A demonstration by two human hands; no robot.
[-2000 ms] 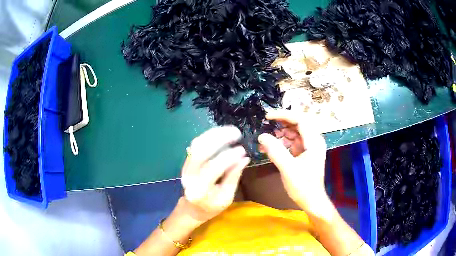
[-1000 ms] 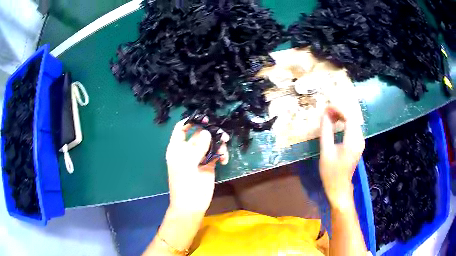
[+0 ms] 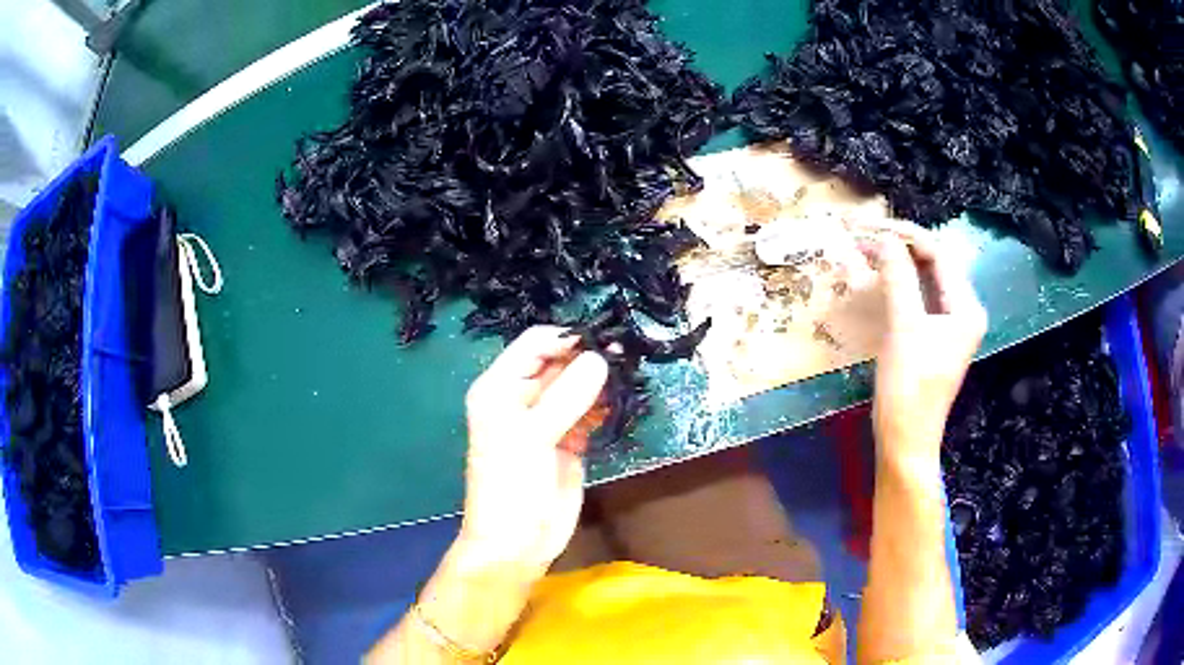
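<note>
My left hand (image 3: 526,435) is at the table's near edge, its fingers pinched on a black piece (image 3: 610,351) with pointed ends. My right hand (image 3: 928,325) is over the right part of the stained tan board (image 3: 766,338), its fingertips near a small white dish (image 3: 789,242). Whether its fingertips hold anything is too blurred to tell. A large heap of loose black pointed pieces (image 3: 506,143) lies left of the board. Another black heap (image 3: 948,117) lies behind the board to the right.
A blue bin (image 3: 123,377) of black pieces stands at the left, with a dark and cream phone or wallet (image 3: 177,312) beside it. Another filled blue bin (image 3: 1143,455) is below the table's right edge. A yellow-and-black tool (image 3: 1148,221) lies far right.
My hands were close together at the near edge; my right hand moved right over the board, then slightly farther right. My left hand moved left, then a little back right, with black material in it.
</note>
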